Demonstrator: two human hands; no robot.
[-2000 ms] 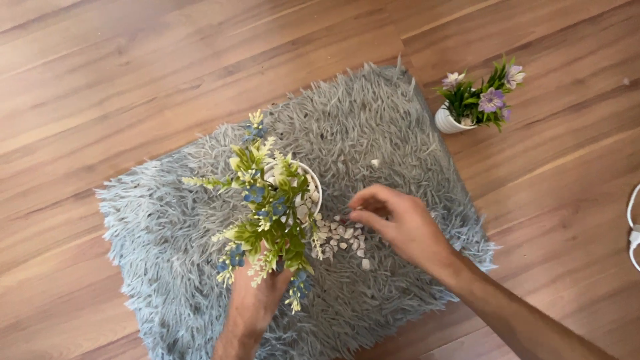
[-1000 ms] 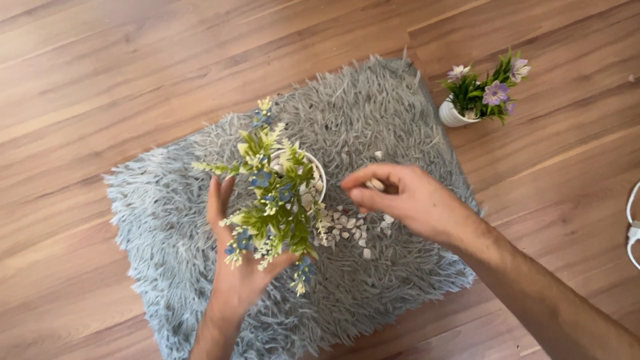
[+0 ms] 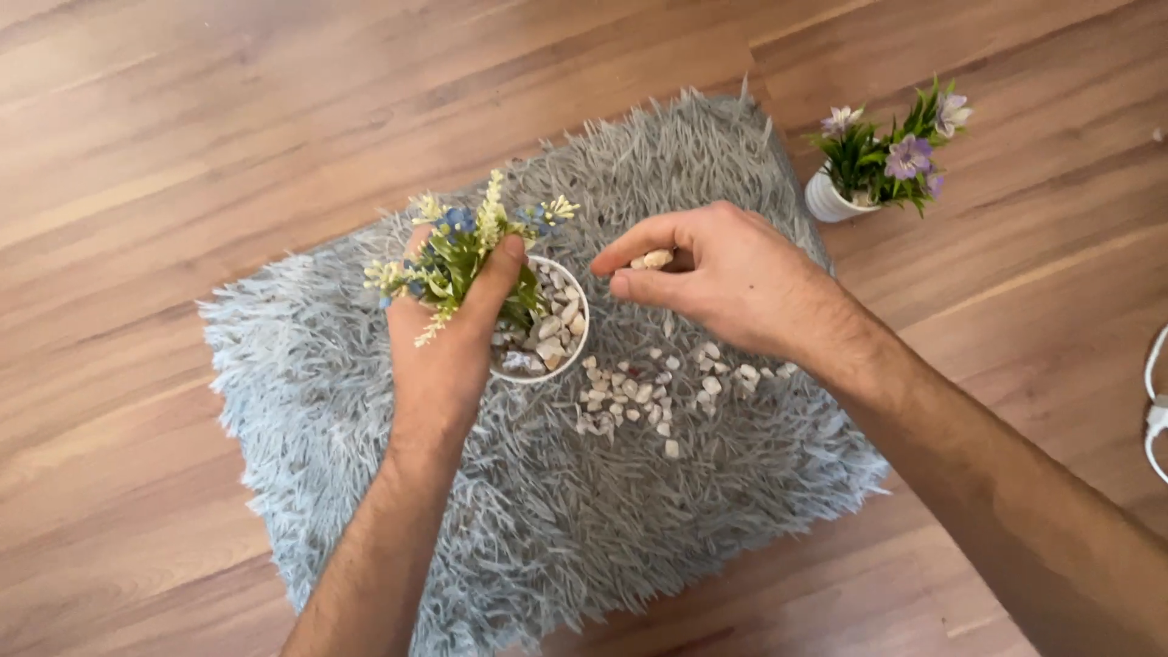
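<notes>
My left hand (image 3: 447,338) is closed around the stems of an artificial plant (image 3: 456,251) with blue and pale yellow blossoms, holding them toward the left. The plant stands in a round white pot (image 3: 586,319), whose right part shows whitish pebbles (image 3: 552,333) on top. Just right of the pot, my right hand (image 3: 730,274) holds a few pale pebbles (image 3: 653,260) between thumb and fingers. Below it, several loose pebbles (image 3: 630,392) lie scattered on a grey-blue shaggy cushion or mat (image 3: 584,538).
A small white ribbed pot (image 3: 829,199) with purple and white artificial flowers (image 3: 908,157) is beside the shaggy piece, on the wood-look floor (image 3: 274,109). A white cable or cord-like object (image 3: 1157,420) shows at the right edge.
My left hand has gathered the plant's stems and drawn them aside, so more pebbles show in the pot. My right hand has risen from the loose pebbles with some in its fingers.
</notes>
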